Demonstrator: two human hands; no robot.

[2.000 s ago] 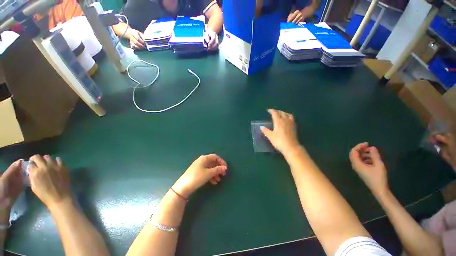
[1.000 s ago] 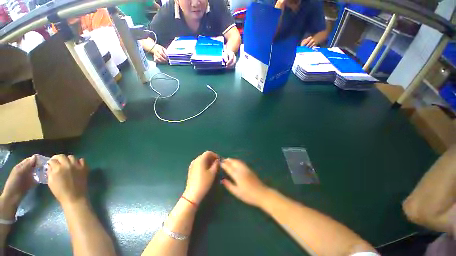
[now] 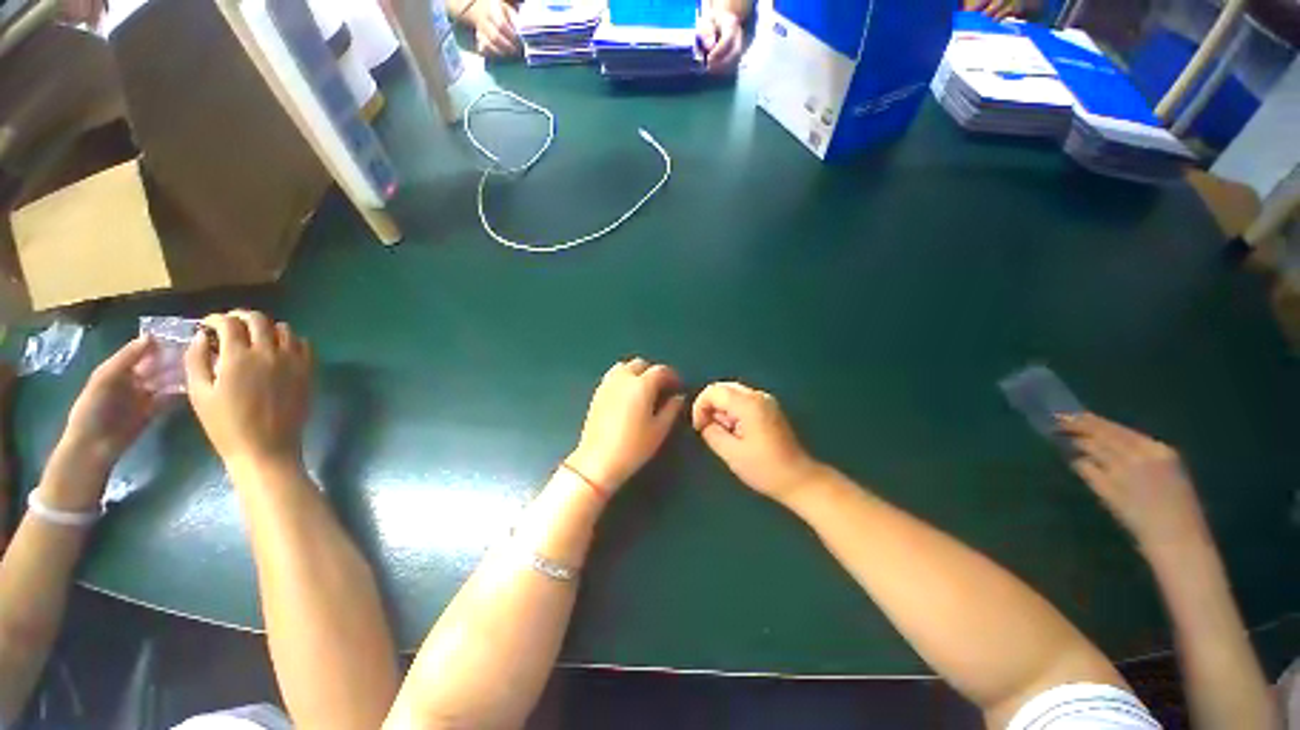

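My left hand is curled low over the green tabletop, with a red string and a pale bracelet on the wrist. My right hand is just to its right, fingers curled in, not touching it. A tiny dark spot shows between the fingertips; it is too small to identify, and I cannot tell whether either hand holds it. A clear zip bag is at the fingertips of the right neighbour's hand. The left neighbour's hands hold another clear bag.
A crumpled clear bag lies at far left beside an open brown carton. A leaning post with a pale bar and a curled white cable are ahead. Beyond are a blue carton, booklet stacks and other people's hands.
My hands have moved slightly apart. The bag that lay on the table to my right is now at the right neighbour's fingers, farther right. The view has tilted down.
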